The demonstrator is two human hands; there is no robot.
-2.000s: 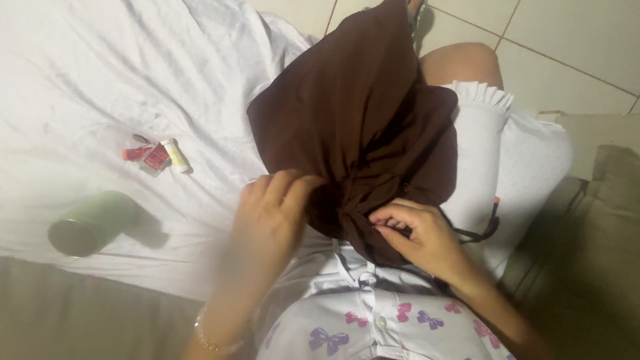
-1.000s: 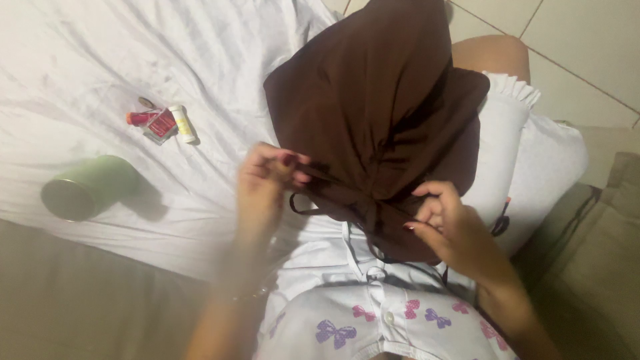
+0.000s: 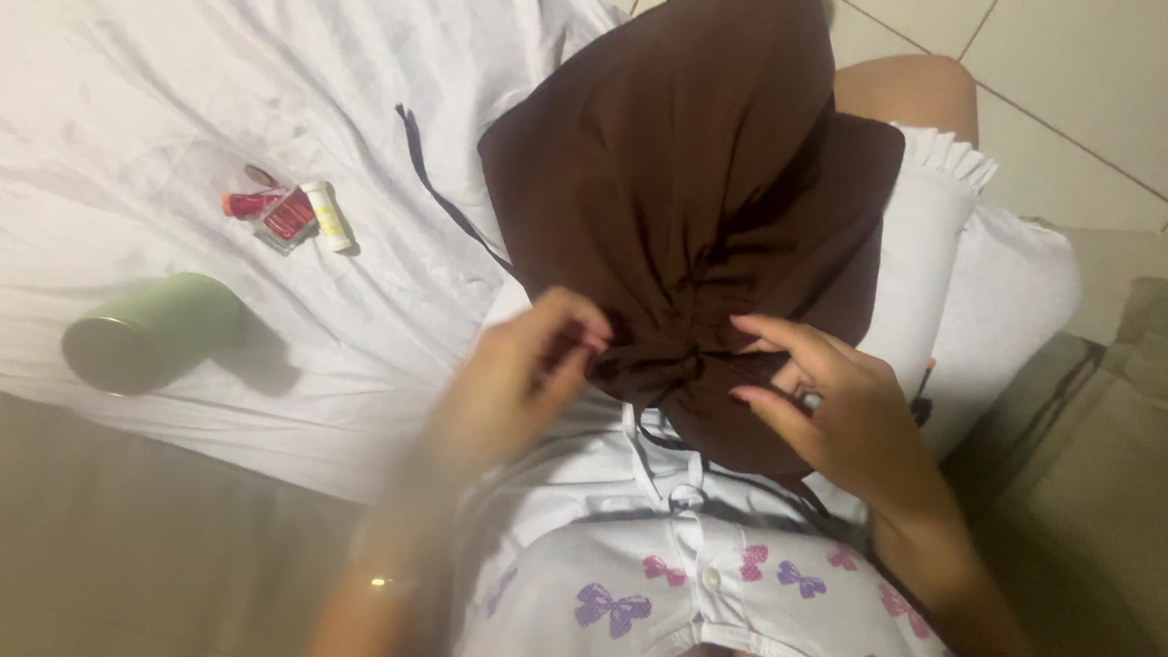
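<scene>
A brown cloth garment (image 3: 675,182) lies across my lap, gathered and puckered near its lower middle. One thin dark strap (image 3: 438,192) stretches from its left edge onto the white sheet. My left hand (image 3: 525,374) is at the left of the gathers, fingertips curled close together at the cloth; whether they pinch any of it cannot be told. Over the right part of the gathers, my right hand (image 3: 812,392) has its thumb and forefinger spread apart, with nothing seen between them. Below the gathers, a thin dark loop (image 3: 662,433) hangs over my white clothing.
On the white sheet (image 3: 365,365) to the left lie a green cylindrical container (image 3: 155,333), a white tube with yellow marking (image 3: 327,216), a red spool-like item (image 3: 245,204) and a small clear-and-red packet (image 3: 288,216). Grey-green upholstery (image 3: 1077,511) is at the lower right.
The fingers of my right hand have spread apart. The dark strap now extends up and left over the sheet; one second ago a short loop showed by my left hand.
</scene>
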